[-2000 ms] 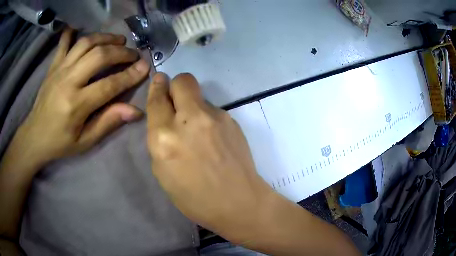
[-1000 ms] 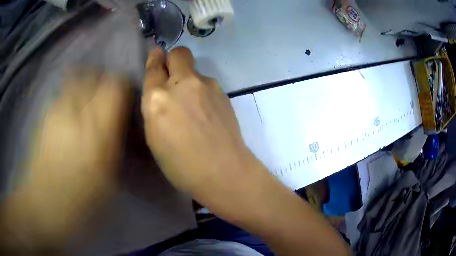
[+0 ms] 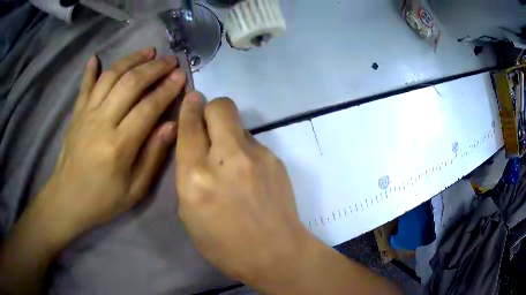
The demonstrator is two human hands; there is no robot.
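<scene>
A grey-taupe cloth (image 3: pixel 144 242) lies under both hands and runs up to the presser foot (image 3: pixel 176 36) at the round metal needle plate (image 3: pixel 206 36). My left hand (image 3: pixel 115 132) lies flat on the cloth, fingers a little apart, fingertips just below the foot. My right hand (image 3: pixel 230 173) pinches the narrow cloth edge (image 3: pixel 188 72) between thumb and forefinger, just below the plate. The part of the cloth under my palms is hidden.
A white ribbed wheel (image 3: pixel 254 22) stands right of the plate. A printed packet (image 3: pixel 421 23) lies on the machine bed. A white ruler-marked table edge (image 3: pixel 375 155) runs right to a yellow tray (image 3: pixel 507 115). Dark grey cloth (image 3: pixel 470 248) hangs at the lower right.
My left hand, blurred and lower a second ago, is now sharp and back up near the foot, flat on the cloth. My right hand still pinches the edge, now slightly farther below the plate.
</scene>
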